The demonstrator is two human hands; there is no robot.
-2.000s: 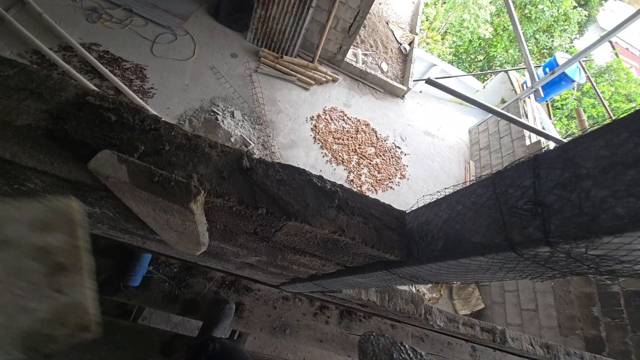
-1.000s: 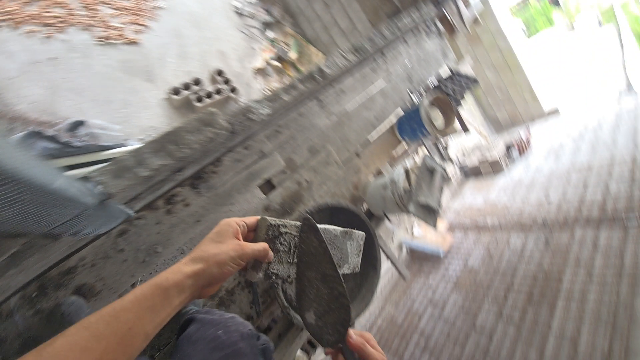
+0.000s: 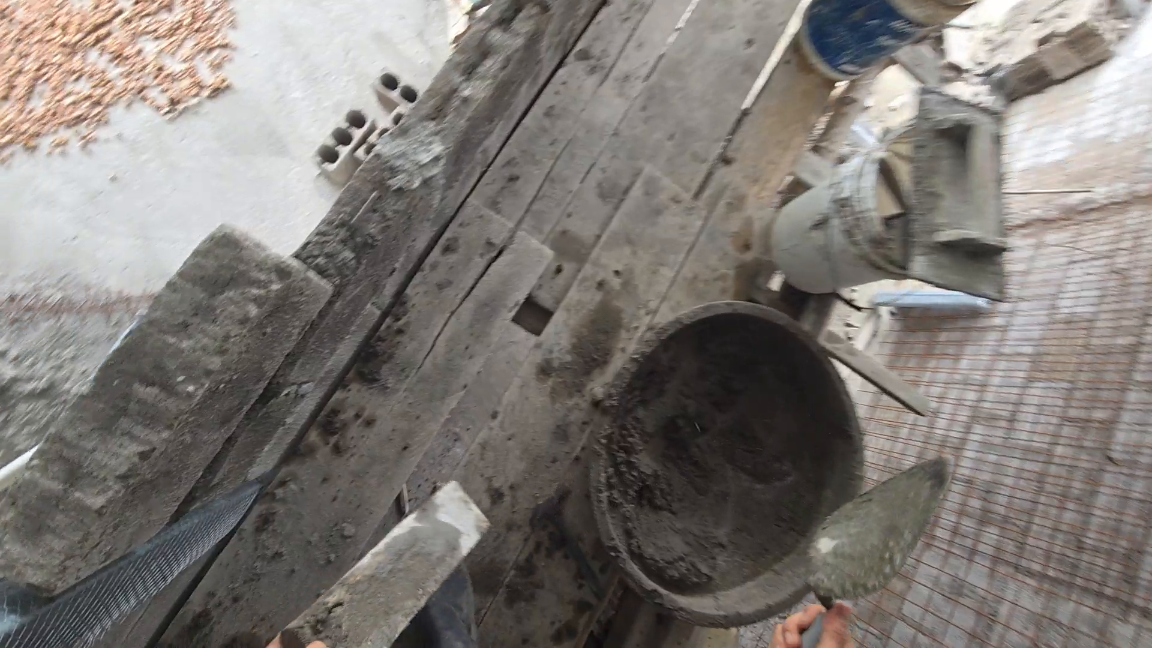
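My right hand, at the bottom edge right of centre, grips the handle of a mortar-smeared pointed trowel. The trowel's blade points up and right, over the right rim of a round dark tub with grey mortar inside. At the bottom left of centre, a long grey block coated with mortar slants up and right. Only fingertips of my left hand show at its lower end, holding it; the rest is out of frame.
The tub stands on wooden scaffold planks. A mortar-topped wall runs along the left, with mesh beside it. A white bucket, a grey trough-like tool and a blue bucket stand upper right. Wire mesh spans the right.
The view has swung strongly. A second ago the trowel was against the block in my left hand; now they are apart, the trowel at the tub's right and the block left of the tub.
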